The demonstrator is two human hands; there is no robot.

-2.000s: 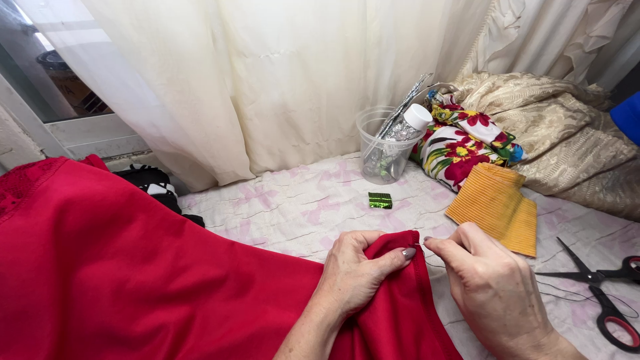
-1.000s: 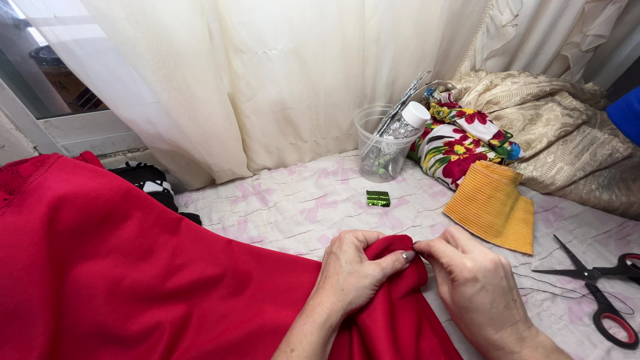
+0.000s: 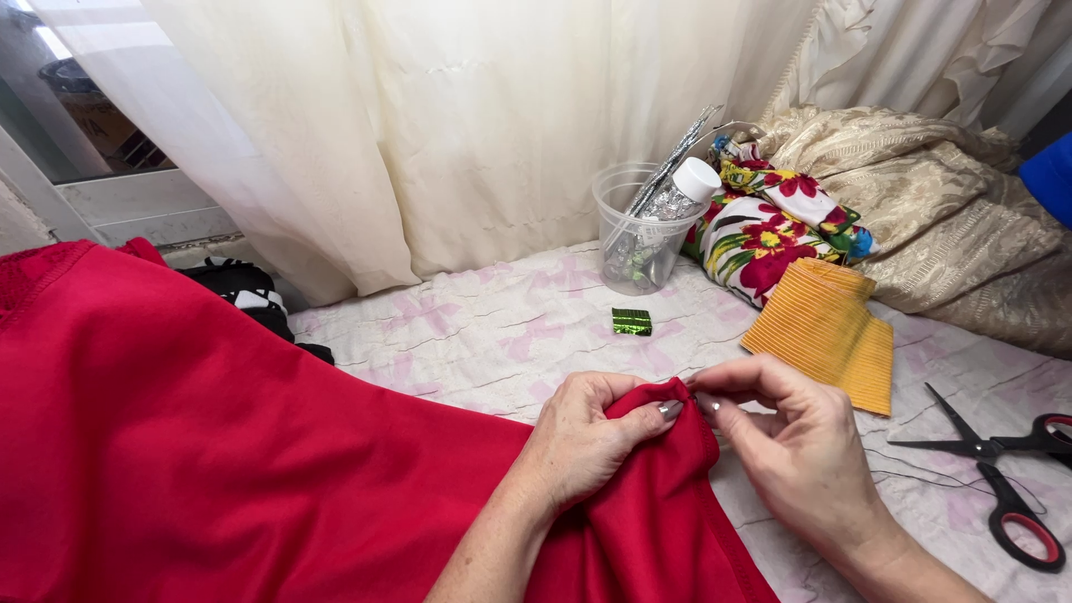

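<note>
A large piece of red fabric (image 3: 276,435) spreads from the left edge to the bottom centre. My left hand (image 3: 586,440) pinches a folded, hemmed edge of it between thumb and fingers. At the same fold, the thumb and index finger of my right hand (image 3: 791,444) come together against the cloth; a tiny dark thing shows at these fingertips, too small to name. Dark thread (image 3: 930,479) lies on the bedding to the right, near open scissors (image 3: 988,450) with black and red handles.
A clear plastic cup (image 3: 641,251) holds a white-capped bottle and silvery strips. A green shiny packet (image 3: 631,322) lies before it. Floral cloth (image 3: 766,239), ribbed yellow fabric (image 3: 825,335) and beige brocade (image 3: 938,218) are at right. Cream curtains (image 3: 502,126) hang behind; black-and-white cloth (image 3: 243,289) lies left.
My right hand was slightly apart from the fold two seconds ago; it then moved in to the fold and remains there, its fingers now more spread. My left hand keeps its hold.
</note>
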